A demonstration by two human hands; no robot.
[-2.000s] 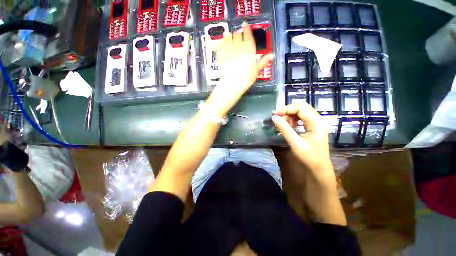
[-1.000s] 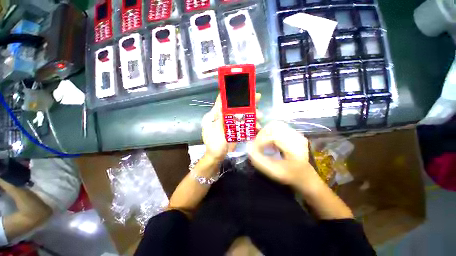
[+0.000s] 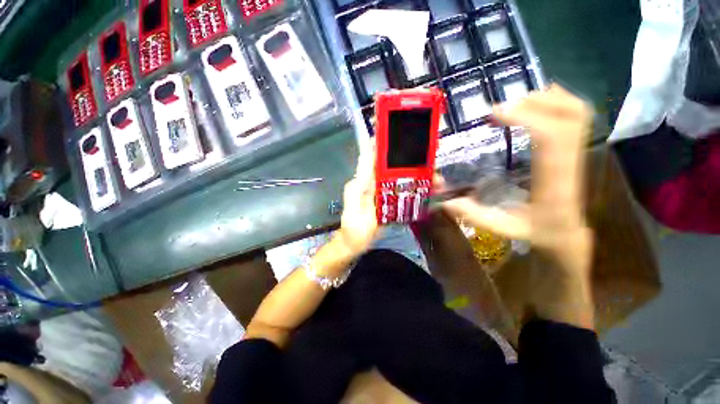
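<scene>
A red keypad phone (image 3: 409,154) stands upright in my left hand (image 3: 361,201), its dark screen and keys facing me. My left fingers hold it by its lower left side. My right hand (image 3: 545,173) is to the right of the phone, blurred, with thumb and fingers spread apart; nothing can be made out in it. The lens tray (image 3: 493,142) with black-edged squares lies behind my right hand. A white folded piece (image 3: 406,35) lies on that tray. The phone tray (image 3: 225,162) at the left holds red phones in the back row and white-backed ones in the front row.
Tweezers (image 3: 280,183) lie on the green bench (image 3: 213,229). Crinkled clear film (image 3: 201,335) lies below the bench at left. A yellow pile (image 3: 487,243) is in the box below at right. Another person's arm (image 3: 39,385) shows at the lower left. A white crumpled piece (image 3: 60,213) lies at left.
My left hand has taken the red phone from the phone tray area and holds it up. My right hand has moved right, away from the phone, and opened. The view has turned and shifted right.
</scene>
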